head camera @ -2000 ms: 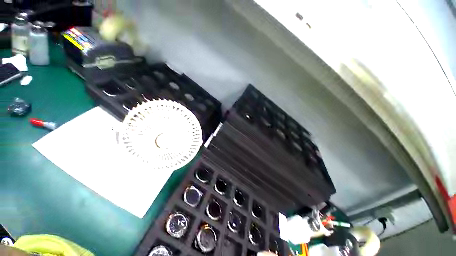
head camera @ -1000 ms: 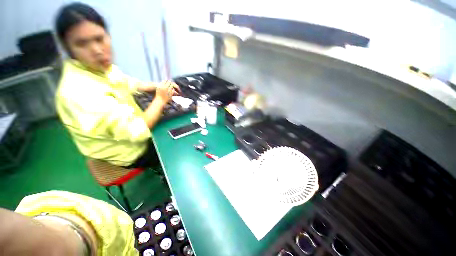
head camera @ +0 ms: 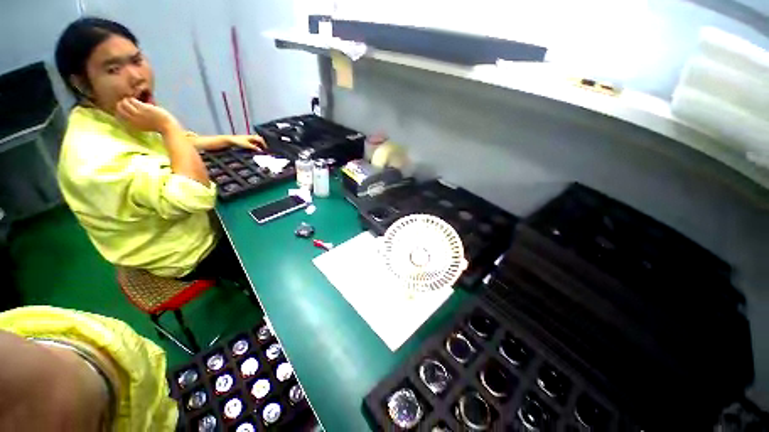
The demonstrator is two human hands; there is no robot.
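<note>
A black watch tray [head camera: 377, 396] lies at the bottom right, cut off by the picture's edge, with a round watch head [head camera: 405, 407] and several others in its square pockets. A second black tray [head camera: 181, 392] with silvery watch heads sits lower, beside the bench's left edge. My left hand [head camera: 52, 392] shows only as large blurred skin, wrist or hand, coming out of a yellow sleeve at the bottom left edge; its fingers are hidden. It appears apart from both trays. My right hand is out of the picture.
On the green bench [head camera: 308, 312] are a white sheet [head camera: 379, 316], cream fan [head camera: 422, 253], phone [head camera: 278, 208], red-white tube [head camera: 322, 245] and bottles [head camera: 321, 179]. Dark trays [head camera: 624, 278] stand along the wall below a shelf [head camera: 506, 73]. A seated person in yellow [head camera: 126, 186] is at the far left.
The view has swung left and settled, showing more of both trays. The seated person has raised one hand to the face. My blurred left arm stays at the bottom left.
</note>
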